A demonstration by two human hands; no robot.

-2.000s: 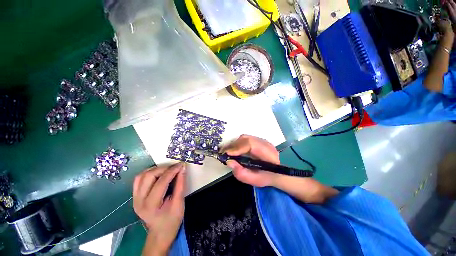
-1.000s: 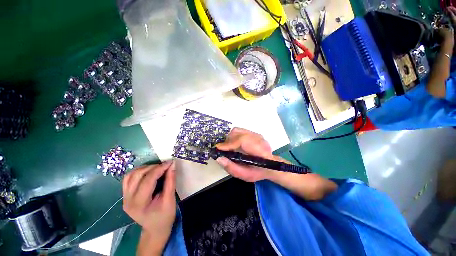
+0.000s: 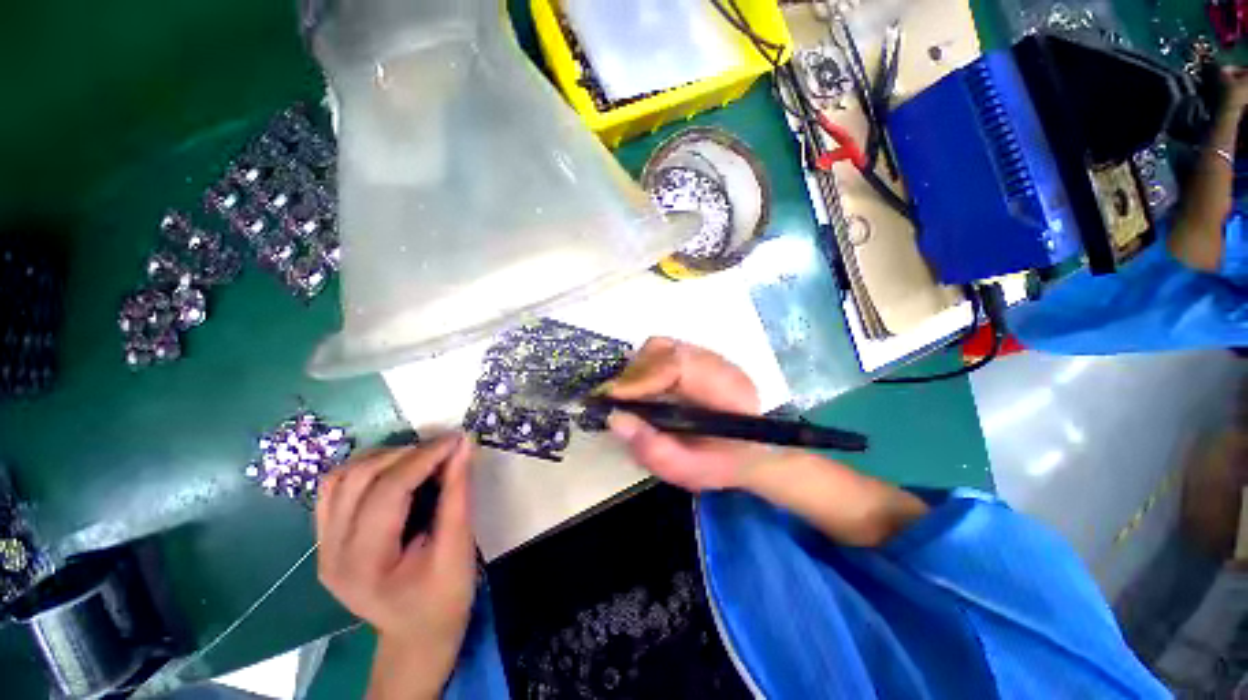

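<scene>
A dark circuit board panel (image 3: 527, 390) with many silver spots lies on the pale work sheet (image 3: 548, 501). My right hand (image 3: 691, 410) holds the black soldering iron (image 3: 773, 429) like a pen, its tip end over the panel's lower right part; the tip itself is blurred. My left hand (image 3: 404, 540) has thumb and forefinger pinched together at the panel's lower left corner. A thin line of solder wire (image 3: 260, 599) runs from the wire spool (image 3: 89, 622) to this hand; its end at the fingertips is too small to see.
A translucent hood (image 3: 472, 192) overhangs the sheet's back left. A pile of small components (image 3: 299, 454) is at left, other panels (image 3: 281, 198) behind. A round container (image 3: 705, 205), yellow bin (image 3: 671, 69) and blue soldering station (image 3: 979, 171) stand behind. Another person's arm (image 3: 1136, 294) is at right.
The iron's tip end has moved right and up from the panel's lower edge. My left hand has shifted slightly left. The hood sits lower over the sheet's back edge.
</scene>
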